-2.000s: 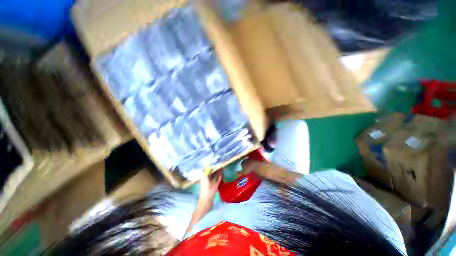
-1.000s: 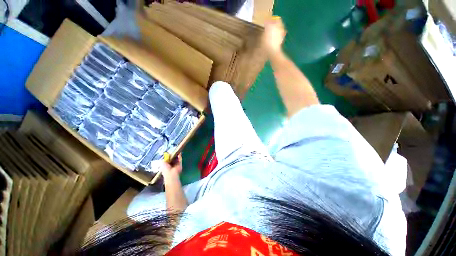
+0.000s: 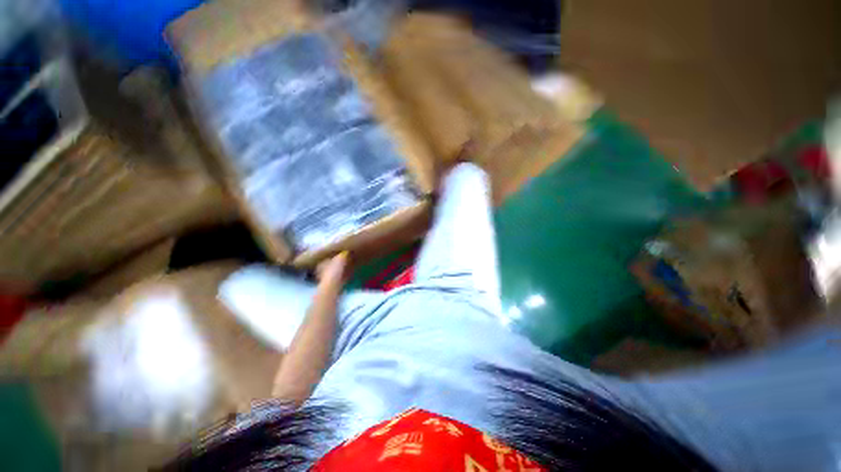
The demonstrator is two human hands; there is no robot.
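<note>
An open shipping carton [image 3: 406,219] stands in front of my knees, upper left of centre. It is packed with rows of greyish bagged parts [image 3: 318,138], blurred. My left hand [image 3: 333,267] is at the carton's near edge, with a yellow finger cot at a fingertip. Blur hides whether it grips the edge. My right hand is out of the picture; only a light blue sleeve [image 3: 747,392] shows at the lower right. A large brown cardboard surface [image 3: 701,83] fills the upper right.
Stacked cardboard [image 3: 101,207] is at the left. A box with white crumpled bags [image 3: 152,359] is at the lower left. Brown cardboard [image 3: 507,111] lies beyond the carton's right side. Closed cartons [image 3: 710,277] stand on the green floor [image 3: 576,249] at right.
The view has turned and blurred. My right hand has left the picture from the upper middle. The large brown cardboard has appeared at the upper right. My left hand remains at the carton's near edge.
</note>
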